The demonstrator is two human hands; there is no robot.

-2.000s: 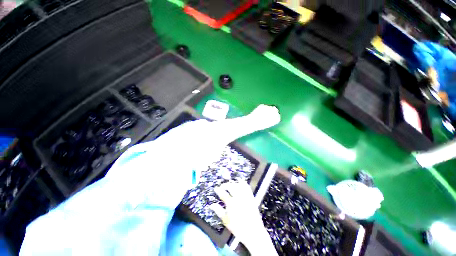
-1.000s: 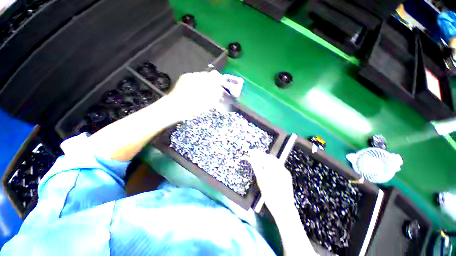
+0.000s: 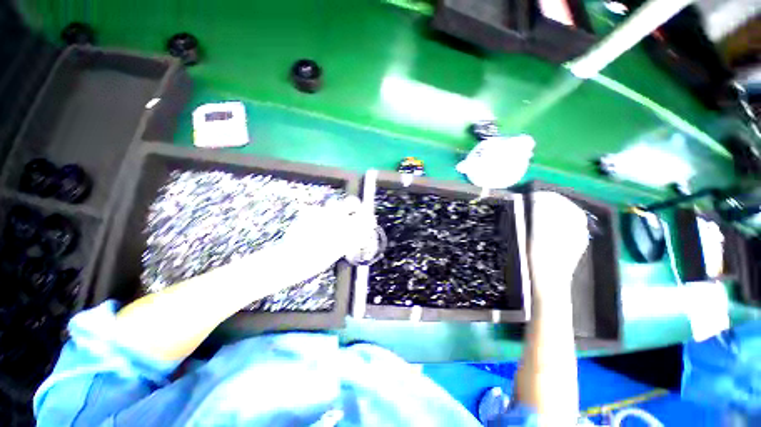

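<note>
My left hand (image 3: 330, 229) is over the right part of the tray of small silver parts (image 3: 225, 225). It holds a round unit (image 3: 367, 246) at its fingertips, above the divider beside the tray of small black parts (image 3: 438, 254). My right hand (image 3: 559, 229) is over the long dark right-hand tray (image 3: 597, 288). It is washed out by glare, so its fingers and anything in them cannot be made out.
A divided tray (image 3: 100, 96) with round black units stands left. Several black units sit along the green surface (image 3: 250, 50). A white counter (image 3: 220, 125), a yellow-topped black piece (image 3: 410, 166) and a white basket (image 3: 498, 161) stand behind the trays. A dark ring (image 3: 644, 233) lies right.
The view has turned to the right. My right hand has left the silver parts and moved to the right-hand tray. My left hand has moved from beside the counter to the divider between the parts trays.
</note>
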